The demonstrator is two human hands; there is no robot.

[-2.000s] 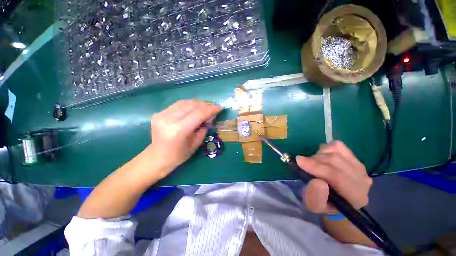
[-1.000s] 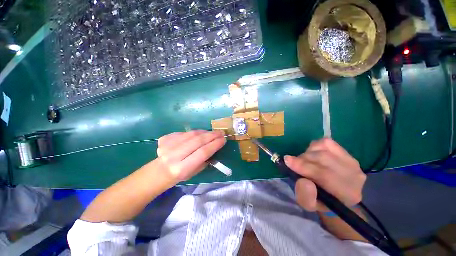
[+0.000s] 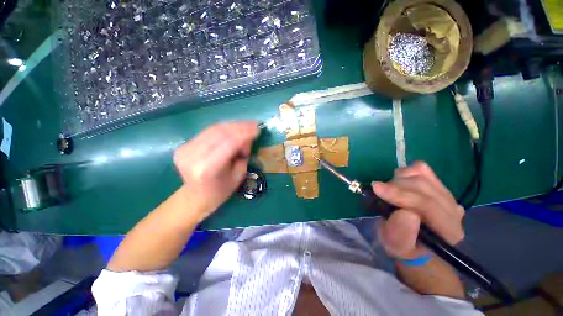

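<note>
My right hand (image 3: 423,213) holds the black soldering iron (image 3: 454,254). Its thin tip rests at or just above the brown tape cross (image 3: 307,185), right of a small silver component (image 3: 296,155) at the cross's centre. My left hand (image 3: 216,157) is closed, blurred, left of the cross, with fingertips pinched near the pale tape above it. Something thin and pale shows at the fingertips, too blurred to name. A round black unit (image 3: 252,184) with a pale centre lies on the green mat just below my left hand.
A large clear tray (image 3: 185,55) of small silver parts lies at the back left. A tan tub (image 3: 378,77) with silvery bits stands at the back right, near dark equipment and cables. A solder spool (image 3: 29,192) and another small black unit (image 3: 65,144) are at the far left.
My left hand has let go of the solder wire and lifted up and slightly left. The silver strip below it no longer shows there, and the round black unit is visible. The iron tip has moved slightly up.
</note>
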